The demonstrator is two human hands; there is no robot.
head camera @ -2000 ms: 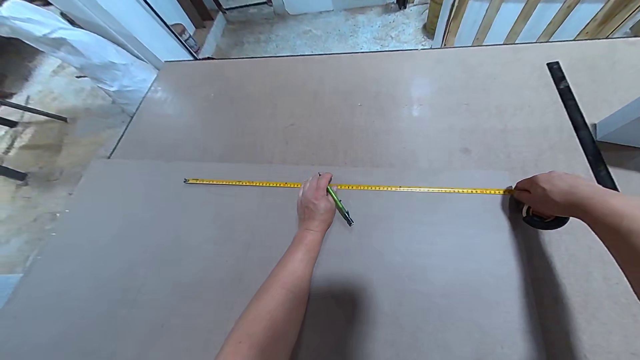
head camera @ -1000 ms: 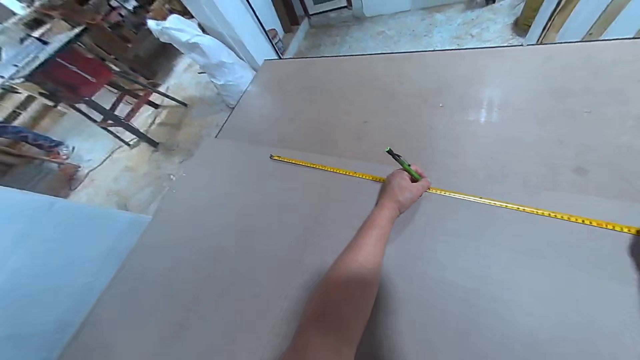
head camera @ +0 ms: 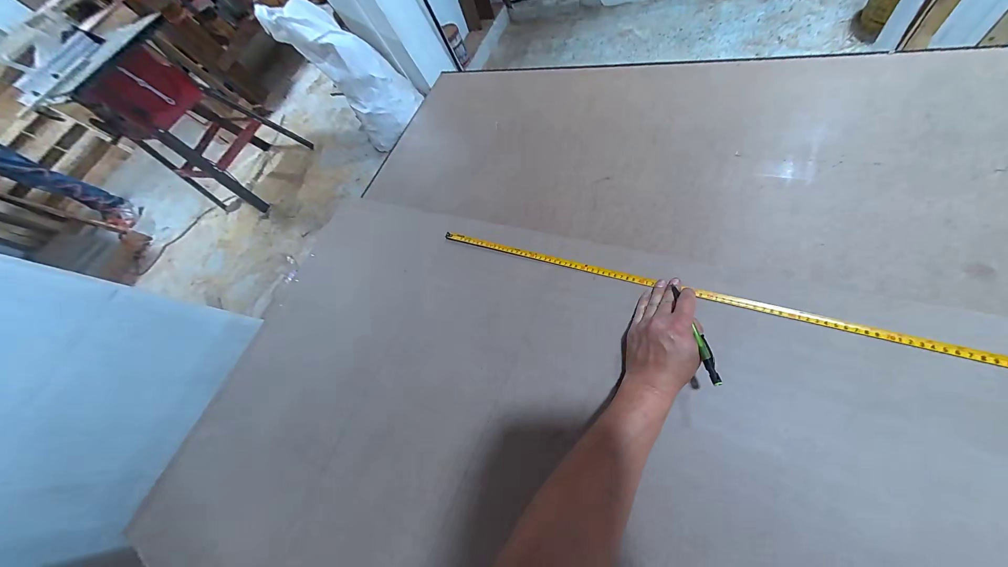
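Note:
My left hand (head camera: 663, 339) rests palm down at the middle of a large grey-brown sheet (head camera: 472, 378), its fingertips at the lower edge of a yellow tape measure blade (head camera: 795, 315). A green and black pen or mechanical pencil (head camera: 706, 354) is held between thumb and fingers, one dark end by the blade and the other sticking out at the lower right of the hand. The blade lies stretched over the sheet, from its end hook (head camera: 450, 235) at the left to the right edge of the view. My right hand and the tape's case are out of view.
Beyond the sheet lies a glossier brown panel (head camera: 669, 134). A pale blue surface (head camera: 102, 394) is at the lower left. A white plastic sack (head camera: 354, 71) and a red machine on a metal stand (head camera: 146, 90) occupy the floor at the upper left.
The view has swung left, so my right hand, seen two seconds ago at the tape's case, has left it. In my left hand, the pen's protruding end has turned from upper left to lower right since one second ago.

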